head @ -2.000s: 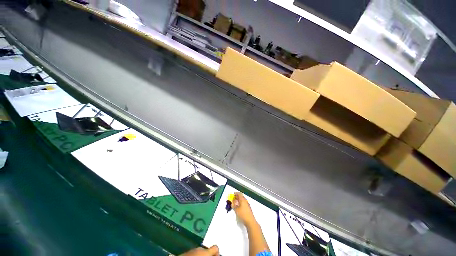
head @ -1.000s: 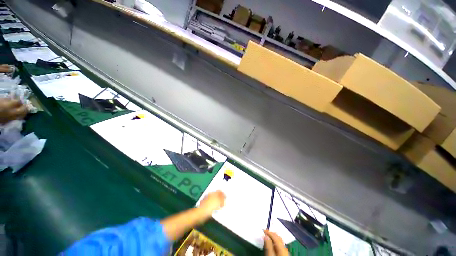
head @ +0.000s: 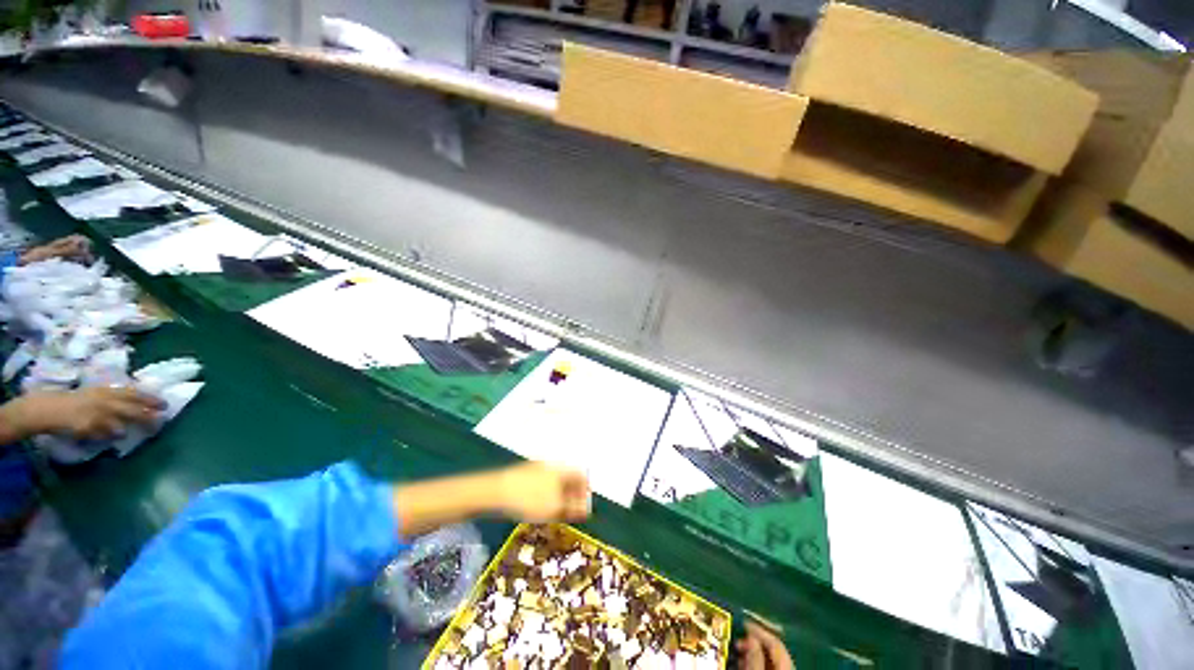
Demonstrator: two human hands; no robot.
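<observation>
My left hand (head: 547, 492), in a blue sleeve, is over the green bench by the front edge of a white panel (head: 596, 419), above the tray. Its fingers are curled; whether they hold something cannot be seen. A small yellow-topped accessory (head: 559, 374) and a tiny dark piece (head: 543, 399) lie on that panel. The yellow-rimmed tray (head: 718, 626) is full of brown, gold and white pieces (head: 570, 609). My right hand (head: 763, 648) is at the bottom edge, right of the tray, mostly cut off. A tablet PC box (head: 759, 504) lies right of the panel.
A clear round bag (head: 435, 576) touches the tray's left side. More boxes run along the green bench (head: 262, 432) beside a grey partition (head: 524, 223). At left, another person's hands (head: 98, 411) are at crumpled plastic bags (head: 79, 321). Brown cartons (head: 943, 85) stand above.
The view has turned down and shows more of the tray. My left hand has moved from the white panel to its front edge. My right hand has moved from the panel to beside the tray.
</observation>
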